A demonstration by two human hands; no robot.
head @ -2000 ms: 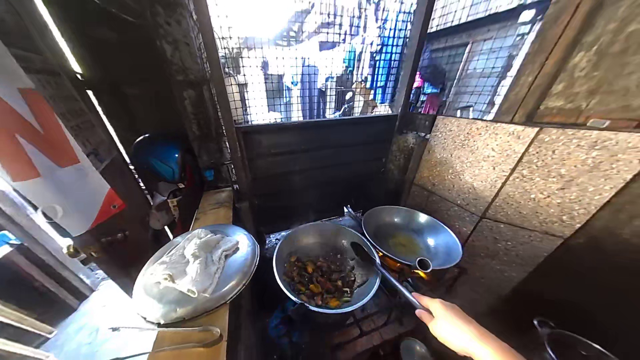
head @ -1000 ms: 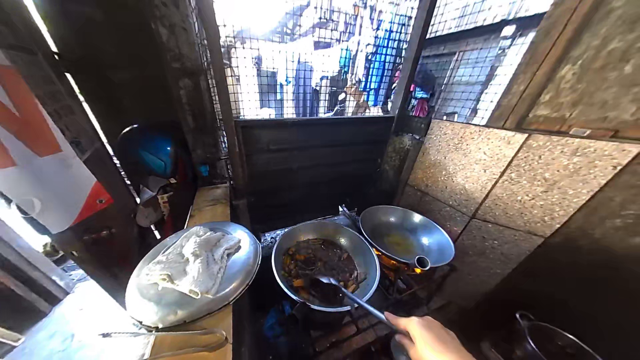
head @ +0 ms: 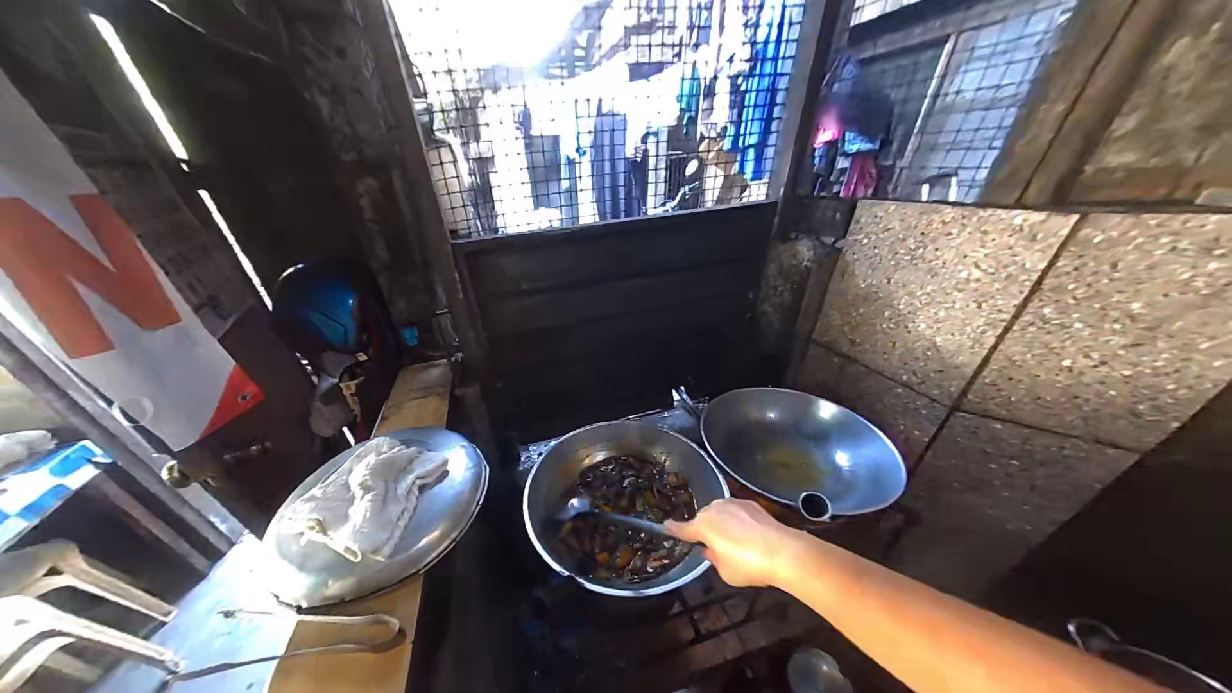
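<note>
My right hand (head: 736,541) is closed around the handle of a metal ladle (head: 626,521). The ladle's head rests at the left side of the food (head: 626,496), dark pieces in brown sauce, inside a round metal pan (head: 547,539). Right behind my hand sits a second metal wok (head: 847,443) with a little yellowish oil in its bottom and a hollow round handle socket at its near rim. My left hand is not in view.
At the left, a white cloth (head: 371,496) lies on a large metal lid (head: 452,520) on a wooden ledge. Metal tongs (head: 327,645) lie nearer me. Behind stand a dark panel (head: 616,308) and wire mesh (head: 616,144). Another pot (head: 1145,664) shows at the lower right.
My right hand has moved the ladle from the pan's right side across to its left. The food looked drier two seconds ago; it now looks darker and wet with sauce.
</note>
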